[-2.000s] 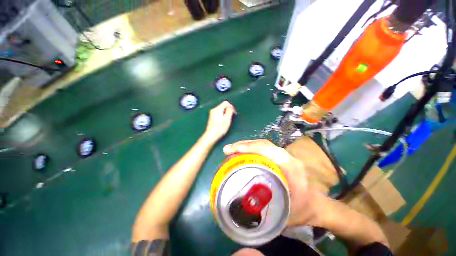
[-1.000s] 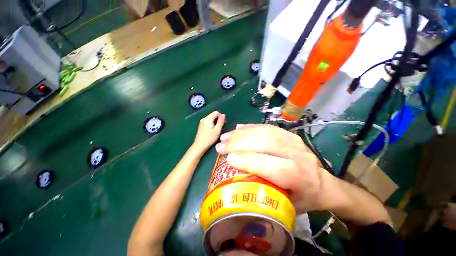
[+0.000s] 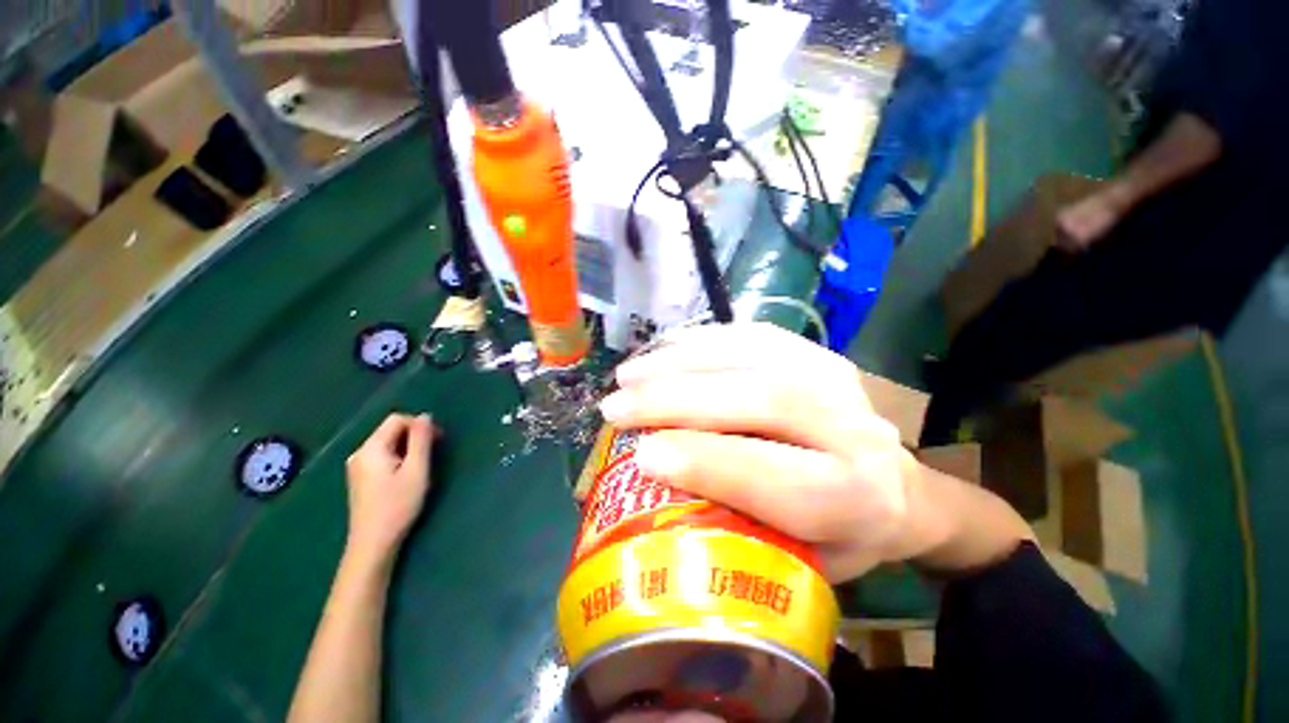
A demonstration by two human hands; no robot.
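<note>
My right hand [image 3: 770, 438] is wrapped around a red and yellow drink can [image 3: 693, 586], which is tilted with its open silver end close below the camera. My left hand [image 3: 390, 477] rests loosely curled on the dark green belt [image 3: 467, 607], with nothing seen in it. Round black-rimmed units with white faces lie in a row on the belt, one nearest my left hand [image 3: 266, 466]. The orange screwdriver [image 3: 532, 233] hangs upright beyond my hands, its metal nose above a pile of small screws [image 3: 558, 410].
A large white box [image 3: 622, 141] stands behind the screwdriver, with black cables in front. A person in dark clothes, with a bare forearm [image 3: 1152, 172], is at the right beside open cartons [image 3: 1117, 516]. A wooden shelf edge [image 3: 127, 276] with black cylindrical housings [image 3: 194, 198] is at the left.
The view has turned right, so the screwdriver and units appear further left and a person and cartons show. The can has been tipped towards the camera. My left hand remains curled on the belt.
</note>
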